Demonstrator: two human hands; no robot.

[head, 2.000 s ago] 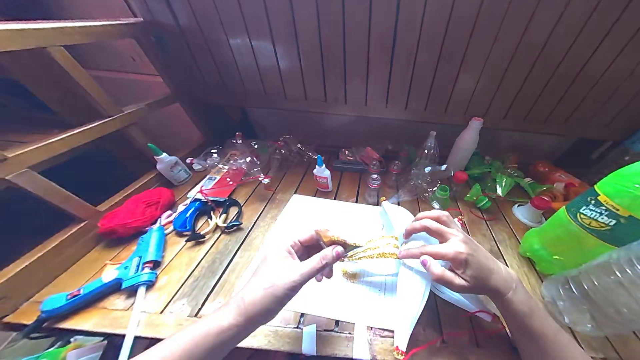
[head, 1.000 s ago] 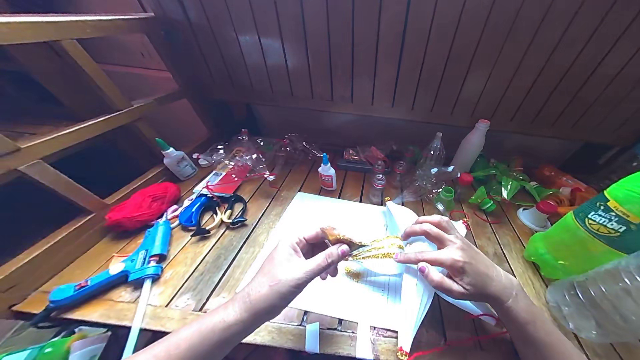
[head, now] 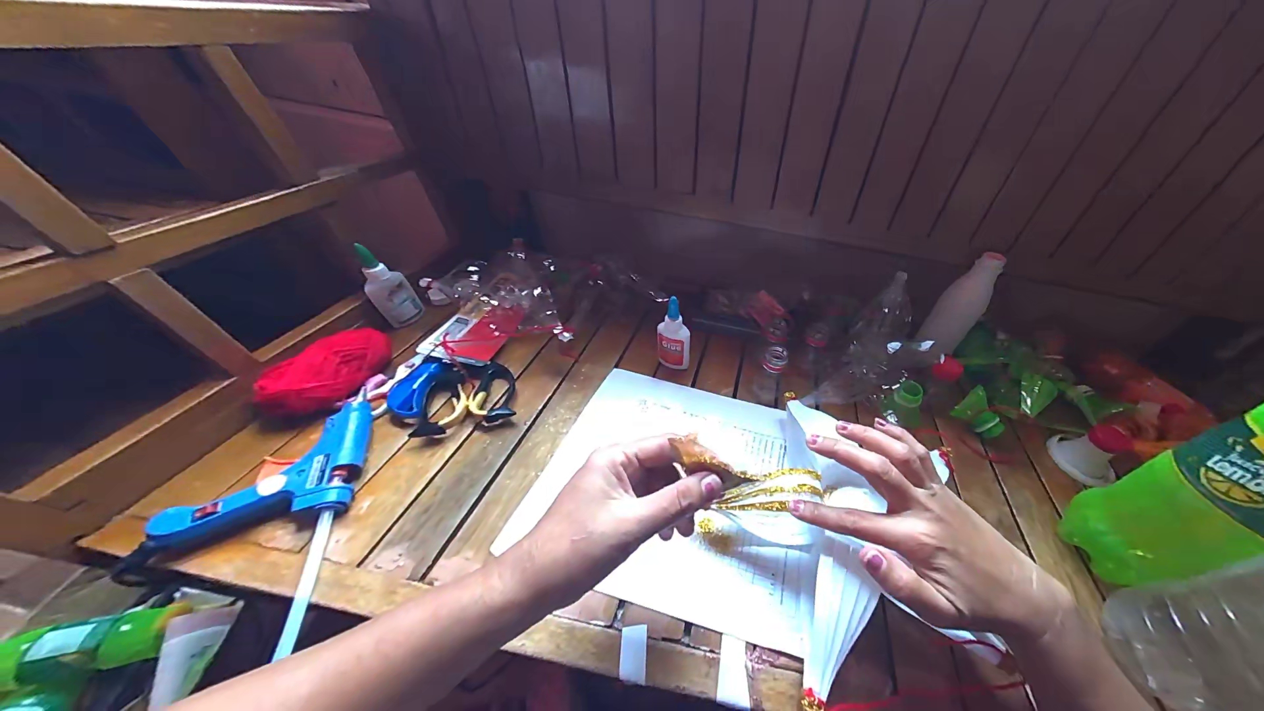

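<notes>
My left hand [head: 642,494] pinches the narrow end of a clear plastic piece with gold glitter stripes [head: 760,491] between thumb and fingers. My right hand [head: 908,513] has its fingers spread against the wider end of that piece and the white folded material [head: 839,602], which has gold and red bits at its tips. Whether the right fingers grip is hard to tell. Beneath both lies a white printed sheet [head: 583,444] on the slatted wooden table. A small gold glitter ball or patch [head: 707,526] shows just under the piece.
At left lie a blue glue gun [head: 286,494], red yarn [head: 324,371] and scissors [head: 464,400]. Glue bottles [head: 673,338] [head: 392,293] stand behind. Clear and green plastic bottle pieces [head: 1017,375] line the back; a green bottle [head: 1155,513] and a clear bottle [head: 1185,622] lie at right. Wooden shelving [head: 227,212] borders the left.
</notes>
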